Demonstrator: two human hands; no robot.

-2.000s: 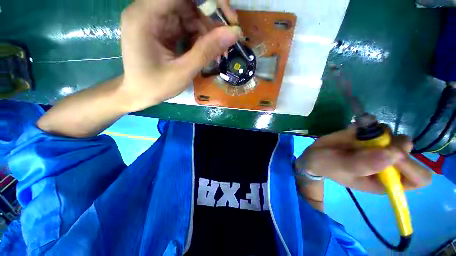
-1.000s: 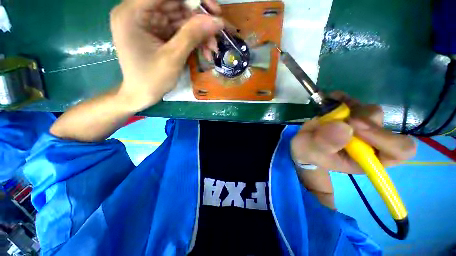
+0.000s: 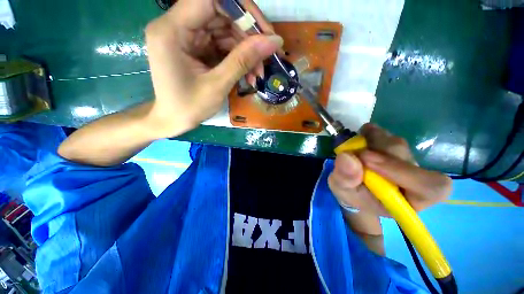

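Observation:
A round black LED board point(image 3: 272, 91) with a yellow centre sits in the middle of the orange fixture plate point(image 3: 323, 50). My left hand point(image 3: 201, 63) holds slim tweezers point(image 3: 246, 22) with a light band, their tips at the board's upper right part. The left fingertips are at the board's left edge. My right hand point(image 3: 390, 169) holds the soldering iron point(image 3: 402, 213) like a pen by its yellow handle. The iron's tip is at the board's right edge, close to the tweezer tips; whether they touch cannot be told.
A white sheet point(image 3: 368, 69) lies under the plate on the green bench point(image 3: 436, 97). The solder spool point(image 3: 17, 91) stands at the left bench edge, with thin solder wire point(image 3: 103, 75) running to my left hand. Black cords point(image 3: 495, 154) hang at the right.
The iron in my right hand has moved left, from clear of the plate to the board's right edge. My left hand still holds the tweezers over the board. The camera view has shifted slightly.

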